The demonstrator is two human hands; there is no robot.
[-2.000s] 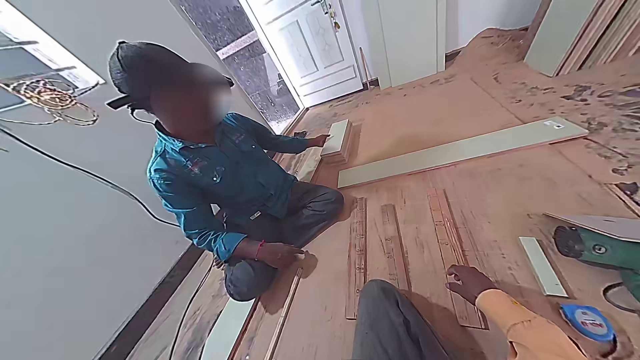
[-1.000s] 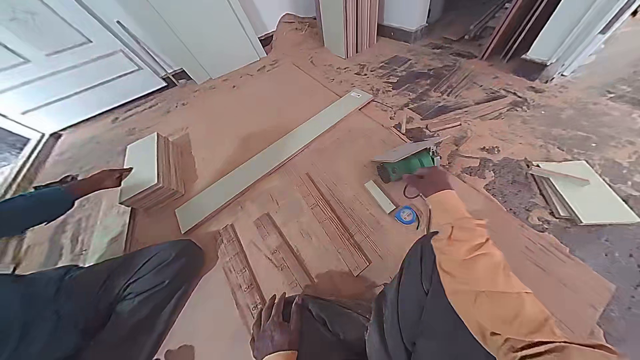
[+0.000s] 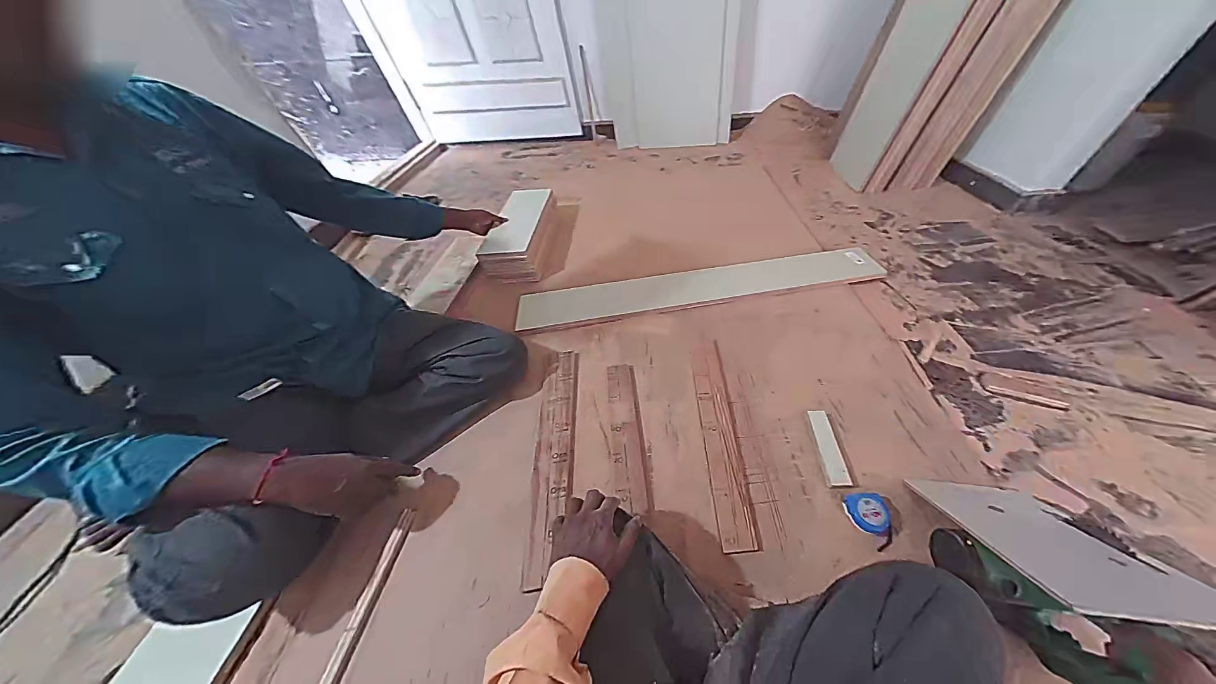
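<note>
My left hand [image 3: 597,537] rests beside my knee, fingers spread over the lower end of a marked wooden strip [image 3: 551,475], holding nothing. Two more strips lie to its right, a short one [image 3: 629,437] and a longer one [image 3: 727,456]. At the bottom right corner my right hand [image 3: 1154,655] is blurred and partly cut off, near a green power tool [image 3: 1007,579] with a flat base plate [image 3: 1064,551]; its grip cannot be made out. A blue tape measure [image 3: 867,513] and a small pale offcut [image 3: 829,448] lie left of the tool.
A co-worker in a blue shirt [image 3: 218,247] sits at left, one hand on a stack of pale boards [image 3: 518,223], the other near a thin strip [image 3: 366,594]. A long pale board [image 3: 693,290] crosses the dusty floor sheet. Tall panels [image 3: 926,95] stand at back right.
The view has swung left since a second ago. My left hand stays by my knee; my right hand, earlier plainly on the green tool, is now mostly out of frame.
</note>
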